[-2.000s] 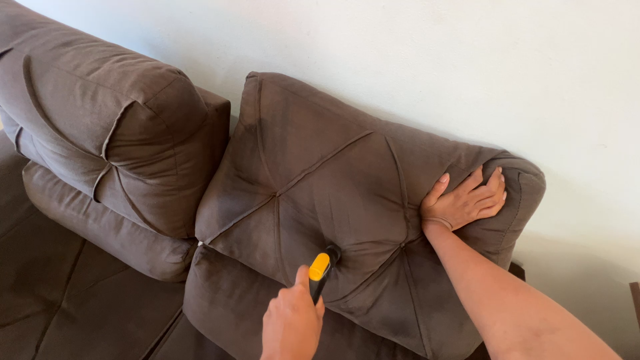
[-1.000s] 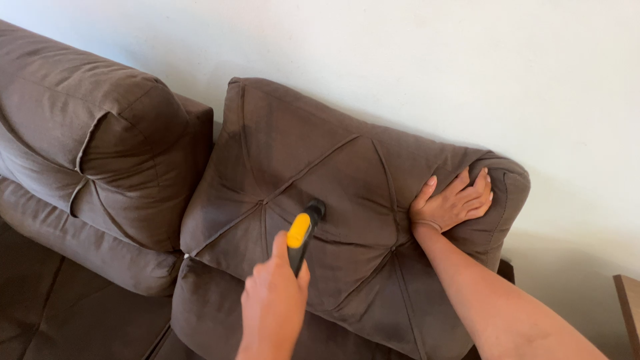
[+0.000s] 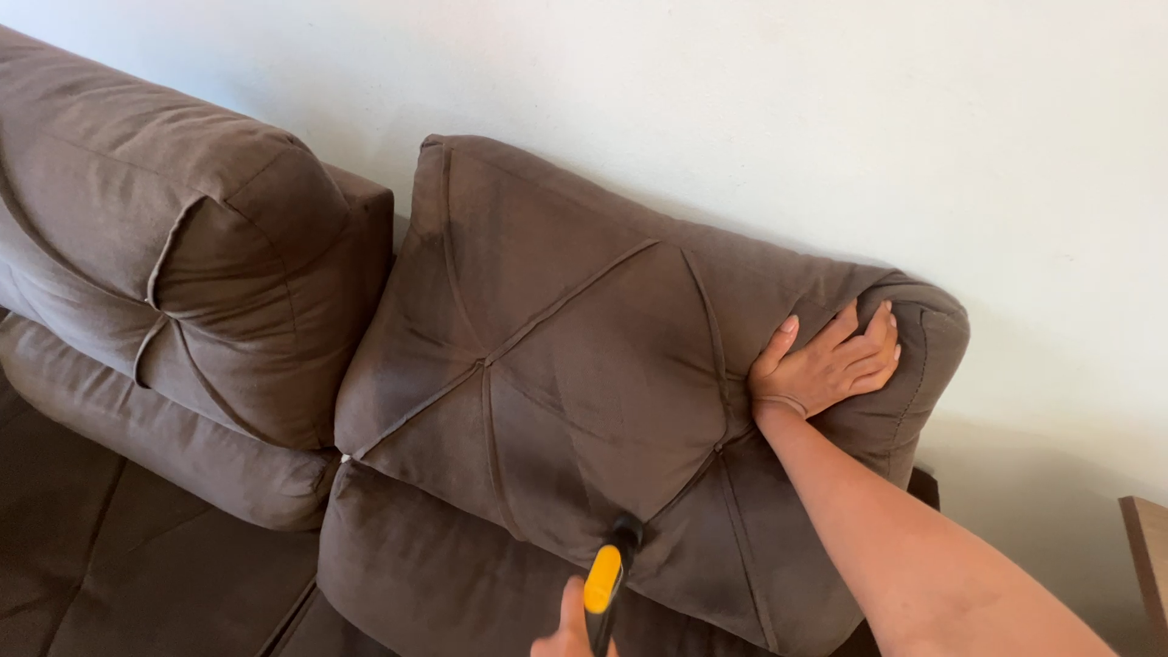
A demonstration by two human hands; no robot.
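Observation:
My left hand [image 3: 571,630] enters at the bottom centre, partly cut off by the frame edge. It is closed on a black and yellow handheld tool [image 3: 602,580], whose dark head rests at the lower edge of a brown tufted back cushion [image 3: 584,365]. The exact kind of tool cannot be told. My right hand [image 3: 826,360] presses palm down on the upper right part of the same cushion, fingers spread, with the fabric wrinkled around it and a thin band at the wrist.
Another tufted cushion [image 3: 246,301] stands to the left on the same brown sofa. Seat cushions [image 3: 173,566] lie below. A pale wall [image 3: 776,119] rises close behind the sofa. The edge of a wooden piece of furniture [image 3: 1148,557] shows at the far right.
My left hand has moved the tool from the cushion's middle down to its lower edge. My right hand stays on the cushion's upper right part.

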